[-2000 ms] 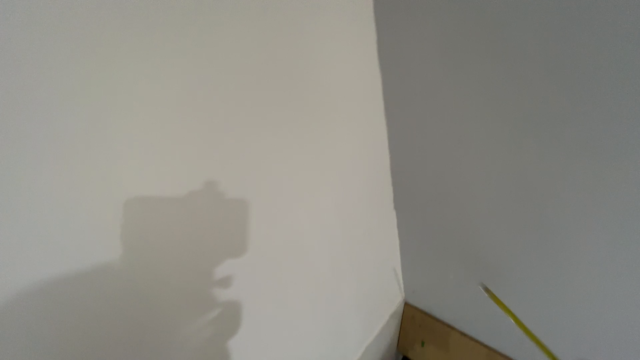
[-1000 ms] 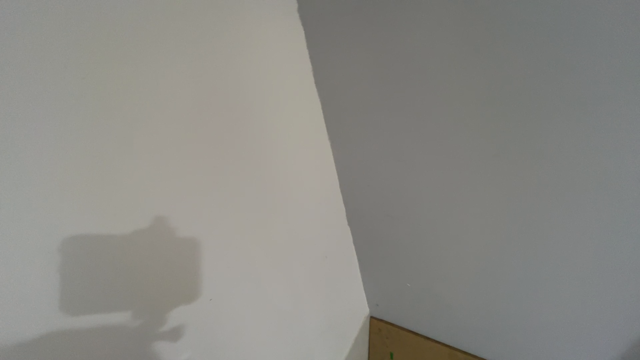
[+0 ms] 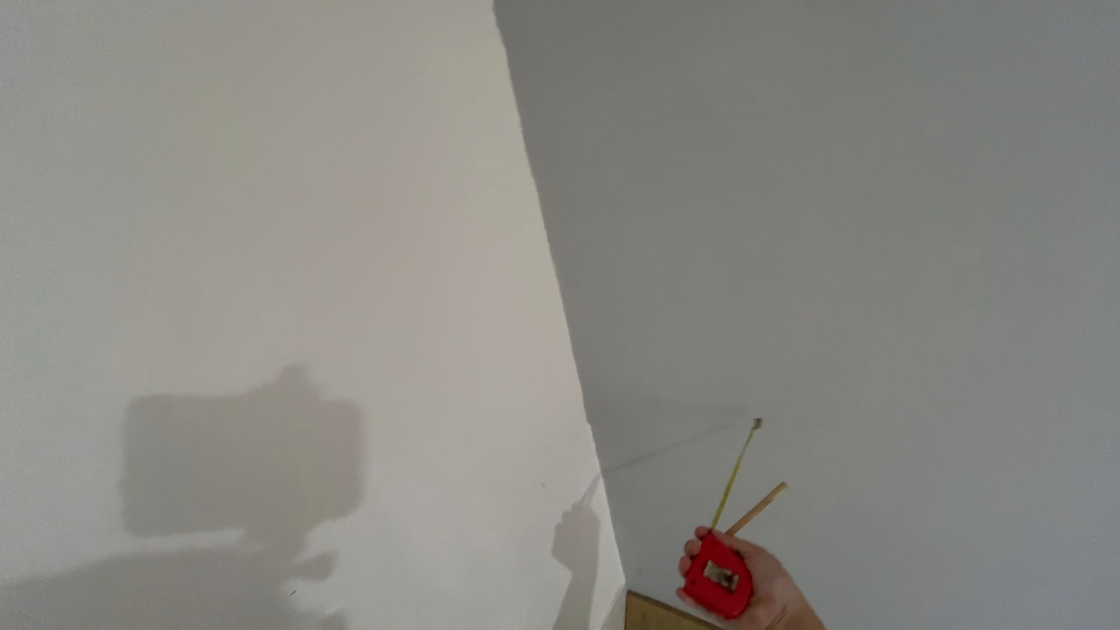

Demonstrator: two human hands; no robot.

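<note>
My right hand (image 3: 761, 582) is at the lower right, its fingers wrapped round a red tape measure (image 3: 717, 577). A short length of yellow blade (image 3: 733, 477) sticks up out of the case, its metal hook (image 3: 757, 423) at the top over the grey wall. The same hand also holds a thin wooden stick (image 3: 758, 507), perhaps a pencil, which slants up to the right beside the blade. Whether the hook touches the wall cannot be told. My left hand is outside the view.
A pale wall (image 3: 350, 219) on the left meets a grey wall (image 3: 831, 219) along a slanting corner line. A brown board edge (image 3: 661, 612) lies at the bottom of the corner. Shadows of a head with a device and of a hand fall on the pale wall.
My right hand with the red tape measure and the wooden stick has come into view from below. Two seconds ago only a length of yellow blade showed at the lower right.
</note>
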